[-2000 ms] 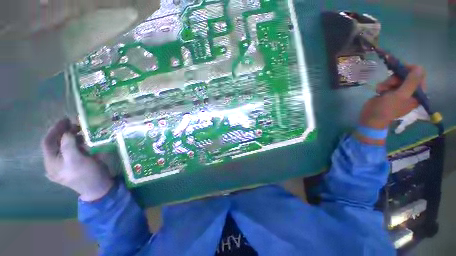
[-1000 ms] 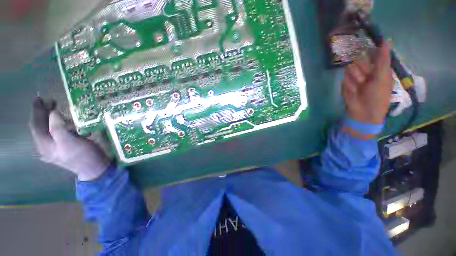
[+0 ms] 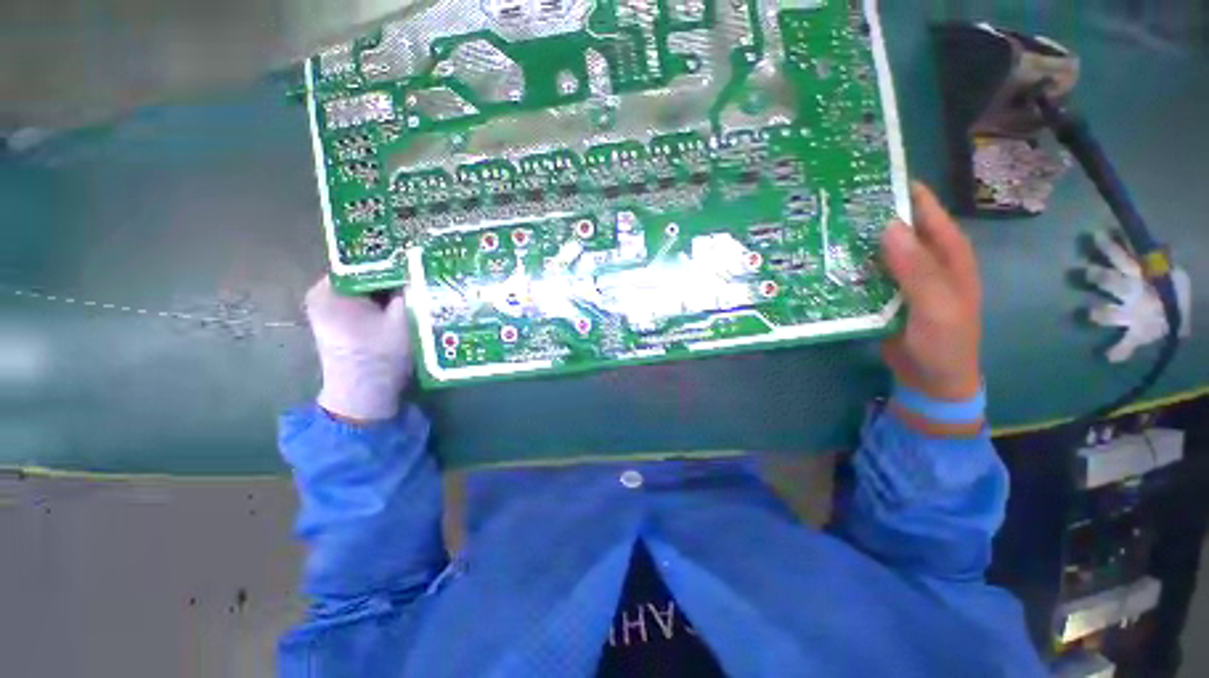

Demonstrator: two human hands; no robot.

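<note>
A large green circuit board (image 3: 597, 152) with a white border and red-ringed holes is in front of me, solder side up; its top edge is cut off by the frame. My left hand (image 3: 358, 347), in a white glove, grips its lower left corner by the notch. My right hand (image 3: 936, 298), bare with a light blue wrist band, grips its lower right edge. The soldering iron (image 3: 1107, 179) sits in the iron stand (image 3: 1024, 64) at upper right. A thin strand of solder wire (image 3: 126, 309) trails left across the mat.
The green mat (image 3: 159, 384) lies under everything. A tip cleaner (image 3: 1018, 174) stands by the iron stand. A spare white glove (image 3: 1122, 297) lies at right, under the iron's cable. A dark rack (image 3: 1120, 543) is below right. A translucent grey hood (image 3: 159, 60) covers the upper left.
The soldering iron has gone from my right hand into the stand. My right hand has moved left onto the board's edge. My left hand has closed on the board's left corner.
</note>
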